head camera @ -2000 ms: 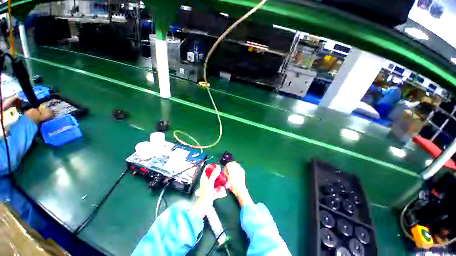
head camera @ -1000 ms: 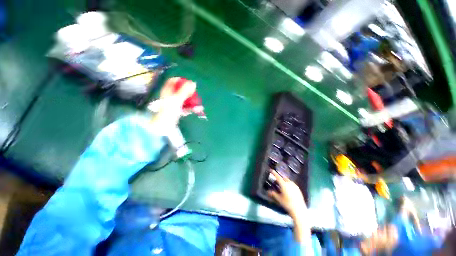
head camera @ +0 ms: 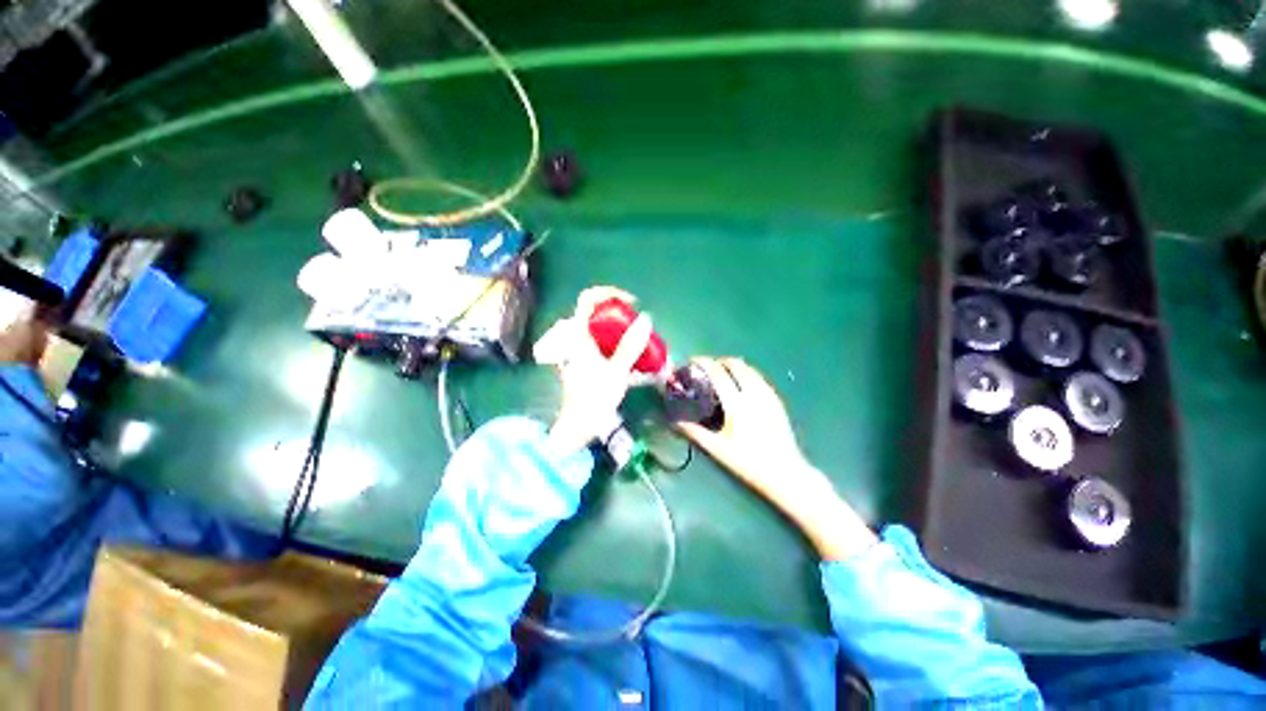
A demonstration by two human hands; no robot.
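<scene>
My left hand (head camera: 594,372) holds the red bottle (head camera: 628,335), its pale tip pointing right at the round black part. A whitish syringe barrel with a green adapter (head camera: 629,452) sticks out below the same hand, and a clear hose (head camera: 669,542) loops down from it. A white wipe (head camera: 558,342) shows at that hand's left side. My right hand (head camera: 744,424) holds the round black part (head camera: 691,396) tilted, close to the bottle's tip. The black parts tray (head camera: 934,417) on the right holds several round parts in two compartments; some have shiny pale faces.
The controller (head camera: 486,327) with white cups (head camera: 350,232) on top stands left of my hands. A yellowish hose (head camera: 535,132) loops behind it. Small black parts (head camera: 561,172) lie at the back. A blue bin (head camera: 156,317), a neighbour's arm (head camera: 35,445) and a carton (head camera: 181,632) are at left.
My right hand has left the tray with a round black part and moved left to the red bottle. My left hand still holds the bottle. The view has turned and steadied.
</scene>
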